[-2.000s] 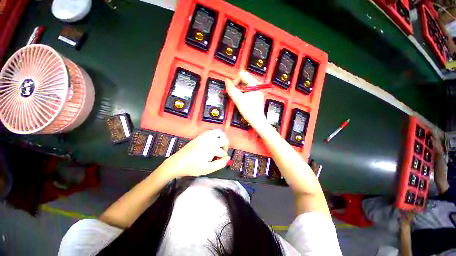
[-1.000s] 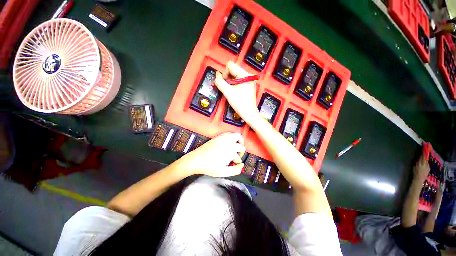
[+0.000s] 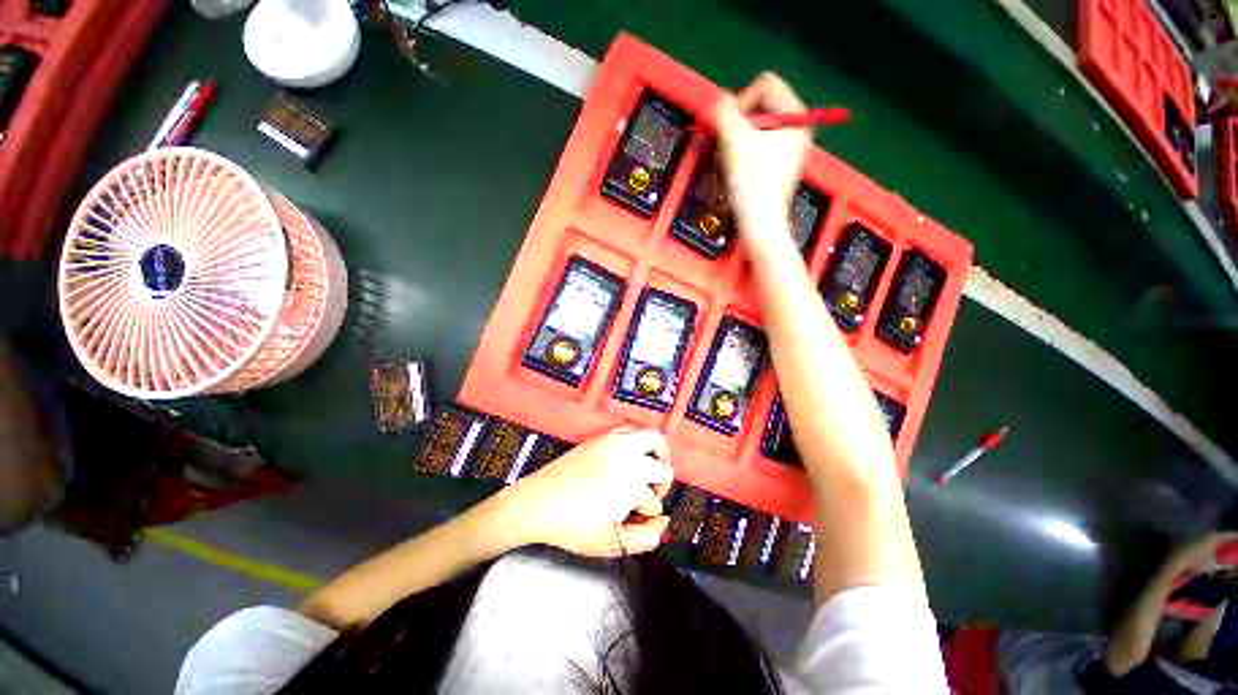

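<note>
The red-orange tray (image 3: 706,306) holds black closed phones in two rows, each with a yellow-gold round spot. My right hand (image 3: 760,149) grips a red marker (image 3: 808,118) over the far row, near the second phone (image 3: 703,204) from the left. My right hand and forearm partly hide phones in both rows. My left hand (image 3: 591,496) is curled at the tray's near edge, with a small red piece (image 3: 665,535) at its fingers. Dark brown batteries (image 3: 509,452) line the near edge, partly behind my left hand.
A pink fan (image 3: 204,272) and a white round object (image 3: 302,41) stand left. Pens (image 3: 183,114) and a battery (image 3: 296,128) lie behind the fan. A red-and-white pen (image 3: 972,455) lies right. Other trays show at the upper corners. A person's arm (image 3: 1154,604) shows lower right.
My right hand has moved with the marker from the near row to the far row. My left hand stays curled by the near edge. The view has shifted; the tray sits further right in it.
</note>
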